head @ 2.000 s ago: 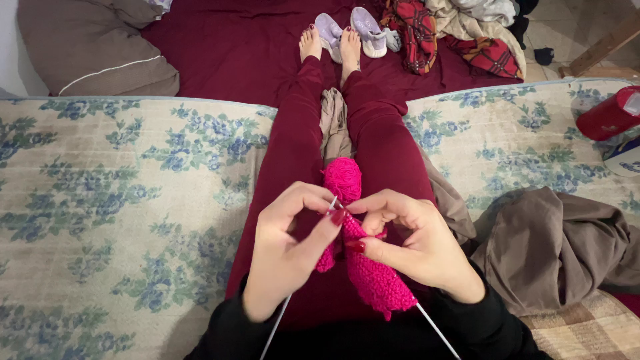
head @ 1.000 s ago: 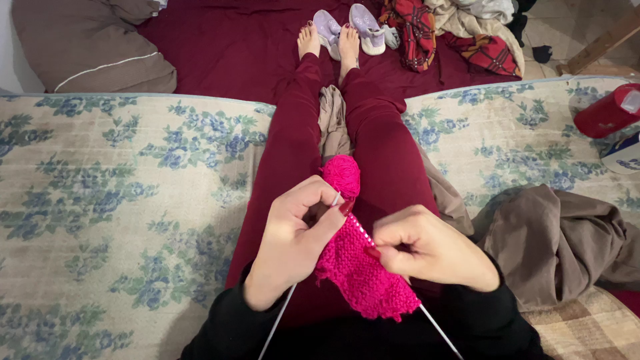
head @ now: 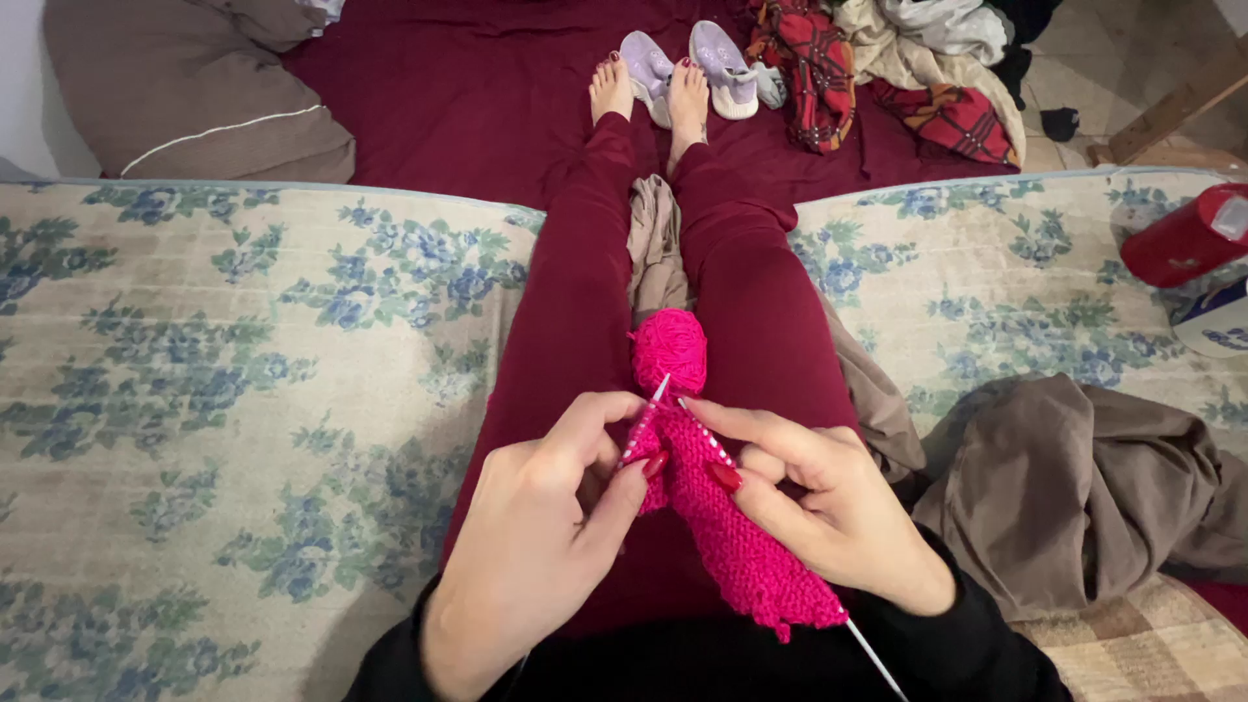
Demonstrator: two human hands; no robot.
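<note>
Between my hands hangs a bright pink knitted piece (head: 746, 546), its stitches shared by two knitting needles. My left hand (head: 551, 522) grips the left needle (head: 663, 387) and the stitches near its tip. My right hand (head: 829, 497) holds the right needle (head: 875, 658) close to its tip, thumb and index finger on the knitting. The two needle tips lie near each other, slightly apart, pointing away from me. A ball of pink yarn (head: 670, 349) rests between my thighs, just beyond the tips. The left needle's shaft is mostly hidden by my hand.
My legs stretch over a floral mattress (head: 390, 322). A taupe cloth (head: 1072, 487) lies crumpled at the right, with a red container (head: 1185, 239) beyond it. Lilac shoes (head: 723, 68), plaid fabric (head: 819, 73) and a brown cushion (head: 195, 97) are on the dark red sheet.
My right hand's index finger has extended from a curled position toward the needle tip. The knitting, spread between the needles a second ago, now hangs mostly below the right one.
</note>
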